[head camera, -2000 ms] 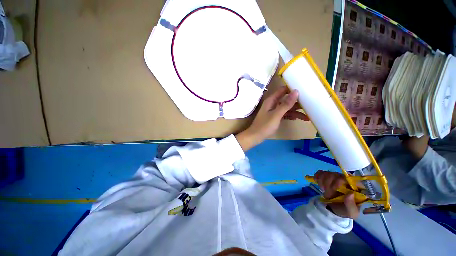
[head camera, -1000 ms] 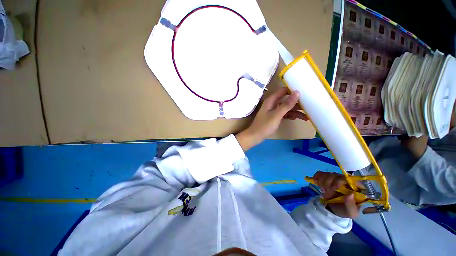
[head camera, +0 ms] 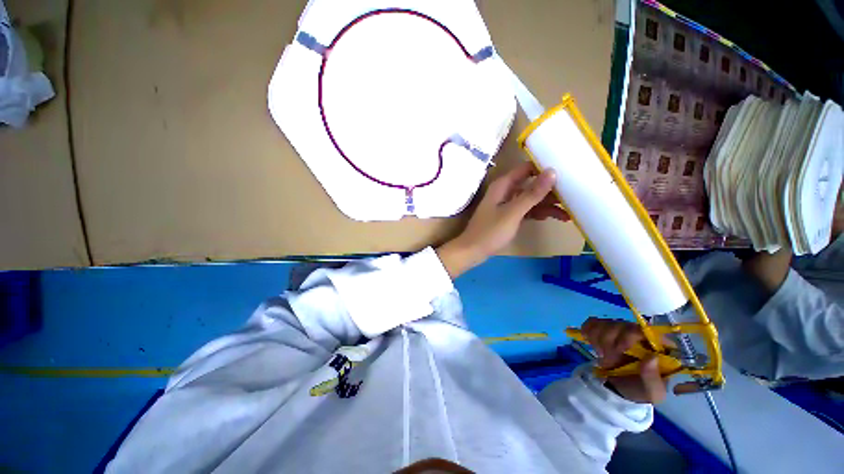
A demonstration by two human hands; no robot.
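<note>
A white octagonal panel lies on the tan board, its top edge cut off by the picture. A thin dark red wire loops on it under several grey tabs. The yellow caulking gun with its white cartridge slants from the panel's right edge to the lower right. The pale nozzle points at the panel's right edge; its very tip is hard to see. My left hand supports the cartridge near its front from the left. My right hand is closed round the yellow handle and trigger.
The tan board has a dark seam at left. A crumpled white rag lies at far left. At right, stacked off-white panels stand by a patterned sheet, with another person's grey sleeve below. Blue floor shows below the board.
Nearly nothing moves. The gun and both hands keep their places; the gun's front has shifted very slightly. The stacked panels at right have shifted slightly left.
</note>
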